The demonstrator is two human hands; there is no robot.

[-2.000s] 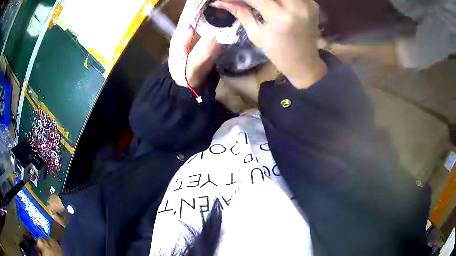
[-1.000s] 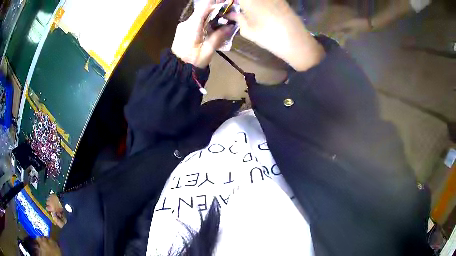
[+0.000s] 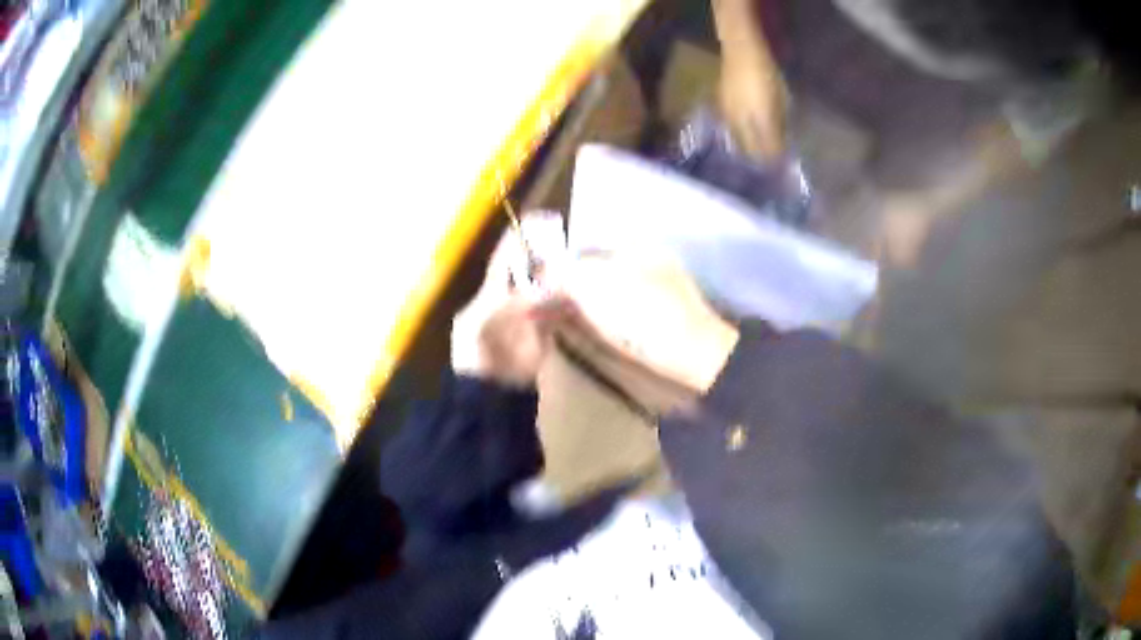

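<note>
The head view is blurred. My left hand (image 3: 494,331) is in the middle, beside the bench edge, with its fingers around a small white wired unit (image 3: 541,238). My right hand (image 3: 644,313) lies against the same unit from the right, its fingers meeting those of my left hand. The unit is mostly hidden by my fingers, and a thin yellowish wire sticks up from it. A white sheet or board (image 3: 726,244) stands just beyond my right hand, in or at a carton (image 3: 588,431).
The white bench top (image 3: 363,163) with orange-yellow edge tape lies to the left. Beyond it are the green belt (image 3: 238,425), small parts (image 3: 182,556) and a blue tray (image 3: 50,413). Another person's arm (image 3: 751,88) reaches down over dark parts. Cartons (image 3: 1064,325) stand at right.
The view has swung, so my hands, the bench and the belt sit lower and further right in the picture. The white sheet and the other person's arm have come into view. Both hands still hold the unit.
</note>
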